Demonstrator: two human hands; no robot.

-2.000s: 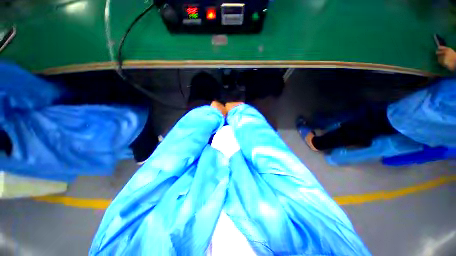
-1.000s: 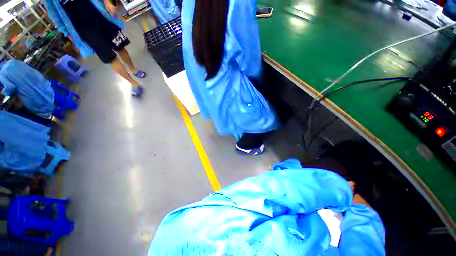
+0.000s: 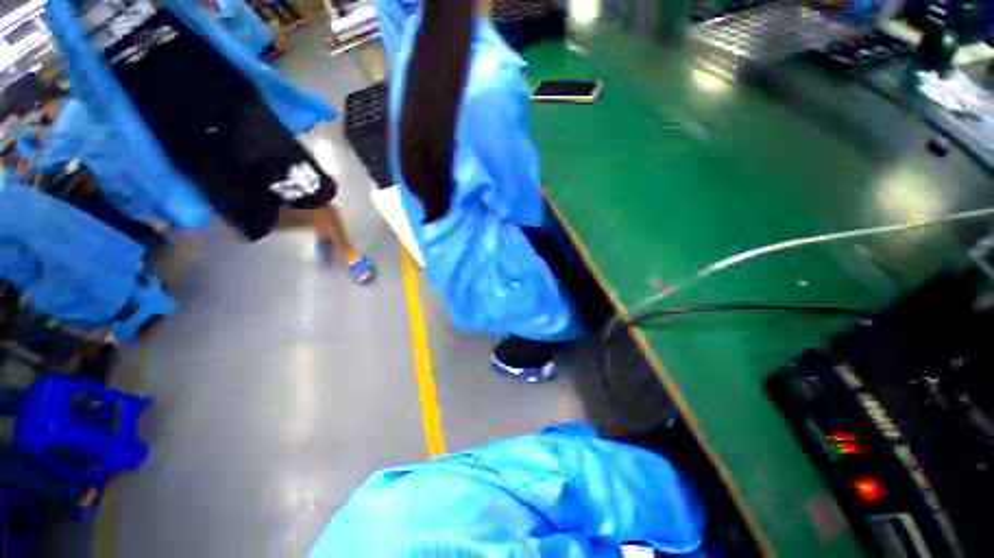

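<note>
The black press fixture (image 3: 872, 436) lies on the green bench mat (image 3: 698, 196) at the lower right, cut off by the picture's edge. Red digits and a glowing red switch show on its front. A pale air hose (image 3: 763, 253) and a thin black cable (image 3: 752, 310) run over the mat to the bench's edge. A blue sleeve of my smock (image 3: 523, 490) shows at the bottom. Neither of my hands shows.
A person in a blue smock (image 3: 480, 240) is at the bench, left of its edge. A smartphone (image 3: 567, 91) lies on the mat. Another person (image 3: 218, 120) is in the aisle. A blue stool (image 3: 82, 425) stands at left. Black trays (image 3: 368, 131) stand behind the near person.
The view has turned left from facing the fixture, then shifted so more of the bench shows. The aisle person is nearer. My hands, low between my sleeves before, are now out of view.
</note>
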